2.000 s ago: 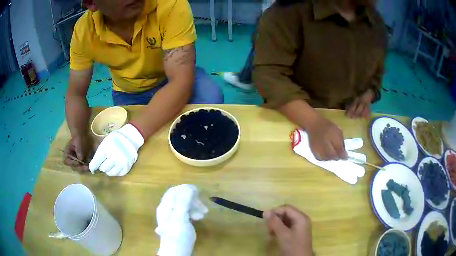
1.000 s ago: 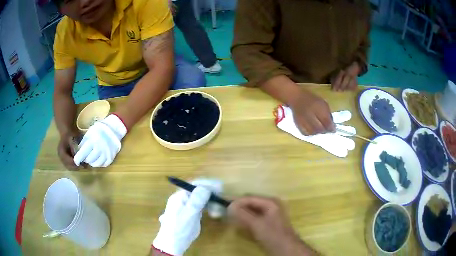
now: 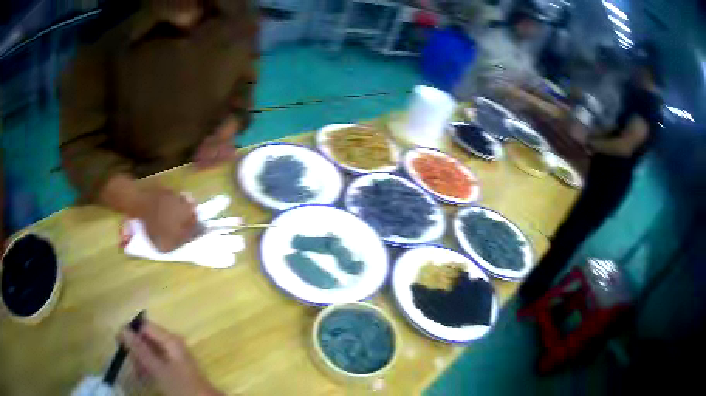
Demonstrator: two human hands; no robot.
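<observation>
My bare right hand (image 3: 168, 361) is at the lower left, blurred, with its fingers on the dark slim hand tool (image 3: 122, 350). My left hand (image 3: 93, 387), in a white glove, is mostly cut off by the bottom edge, at the tool's lower end. Its fingers are not visible, so its hold cannot be told. The bowl of black small parts (image 3: 29, 277) is at the left edge. A white cotton glove (image 3: 213, 249) lies flat under another person's hand.
A person in brown holds a thin stick (image 3: 246, 227) reaching to a plate of grey-green parts (image 3: 282, 285). Several other plates stand around it. A round tub (image 3: 320, 357) is near the front edge. A white cup (image 3: 430, 116) stands behind. A red stool (image 3: 569, 321) and people are at right.
The view has swung right, bringing more plates and people into view; the person in yellow and the nearby white cup are out of view. My hands now appear at lower left.
</observation>
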